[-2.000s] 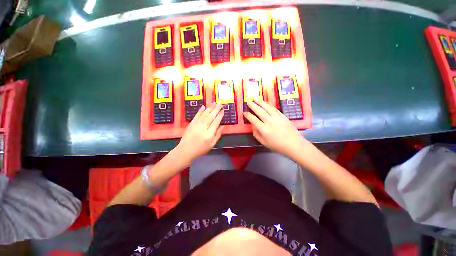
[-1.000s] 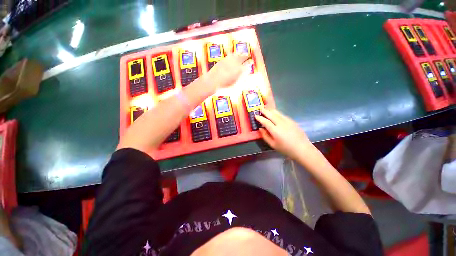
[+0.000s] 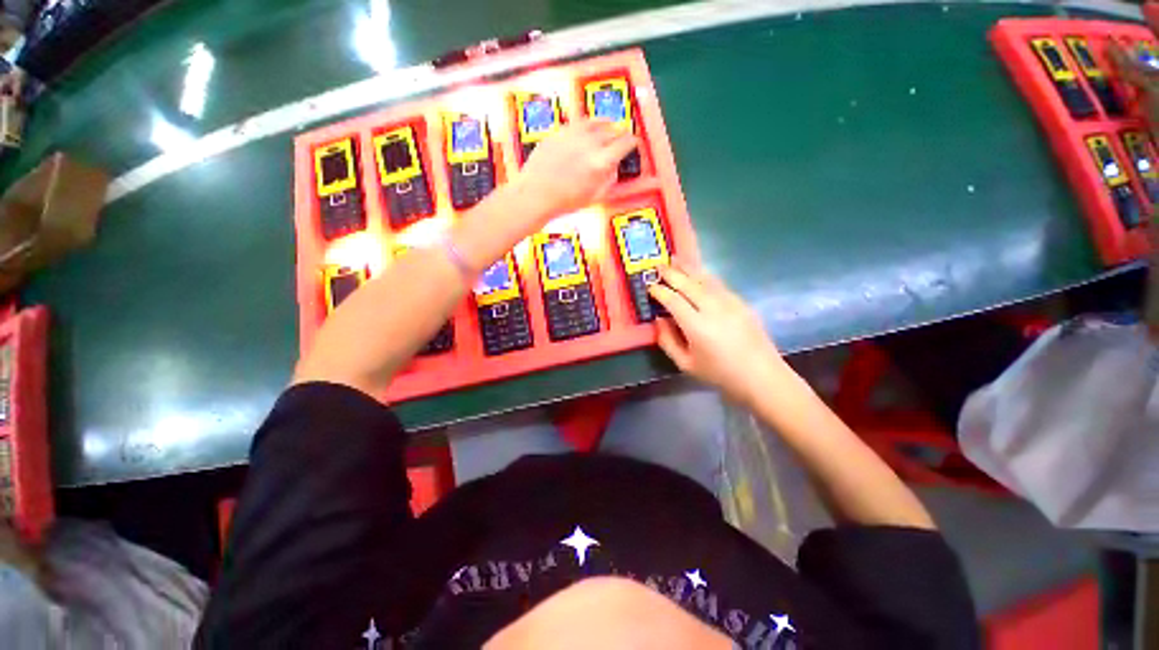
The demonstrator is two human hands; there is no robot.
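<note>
A red-orange phone tray lies on the green bench, tilted slightly, with two rows of yellow and black phones. My left hand reaches across the tray to the far-right phone, fingers over its keypad. My left forearm hides part of the near-left phones. My right hand has its fingertips on the keypad of the near-right phone, which lies in its pocket. Several screens are lit blue; the two far-left phones have dark screens.
Another red tray with phones lies at the right, with a person's hand over it. A brown cardboard box and a red tray edge are at the left. A dark stick-like object lies near the white line. People's sleeves show at both sides.
Since two seconds ago, my left hand has crossed from the near row to the far-right phone, and my right hand has moved to the near-right phone. In the last second both hands stay nearly in place.
</note>
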